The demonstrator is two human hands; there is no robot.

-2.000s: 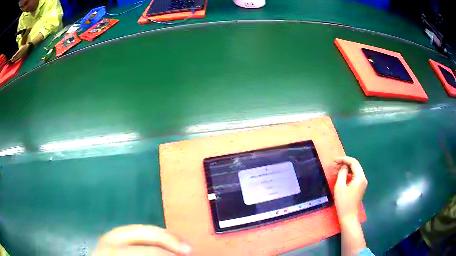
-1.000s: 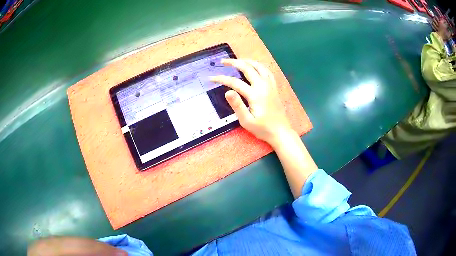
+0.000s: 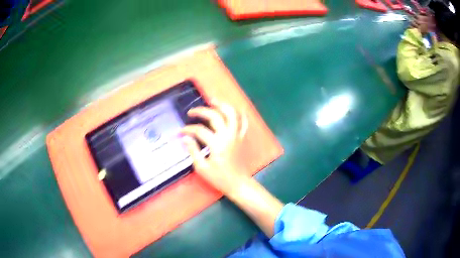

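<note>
A black-bezelled tablet (image 3: 118, 166) lies on an orange-red foam tray (image 3: 70, 171), turned at an angle. Its screen is lit and shows a large pale dialog box with a round symbol over a dark background. A small yellowish tab (image 3: 102, 174) sits at its left short edge. My right hand (image 3: 217, 143) is over the right side of the tablet, blurred, fingers spread and bent, holding nothing; whether a fingertip touches the screen I cannot tell. My left hand is out of the picture.
The tray lies on a shiny green work surface (image 3: 302, 65). Another orange-red tray (image 3: 277, 7) is at the top edge, with more red pieces (image 3: 373, 4) at the upper right. A person in a yellow smock (image 3: 428, 85) is at the right, beside grey floor with a yellow line (image 3: 393, 194).
The view has shifted, so the tablet and tray appear lower and further left. The screen has changed from a white page with dark rectangles to a pale dialog. My left hand has left the picture.
</note>
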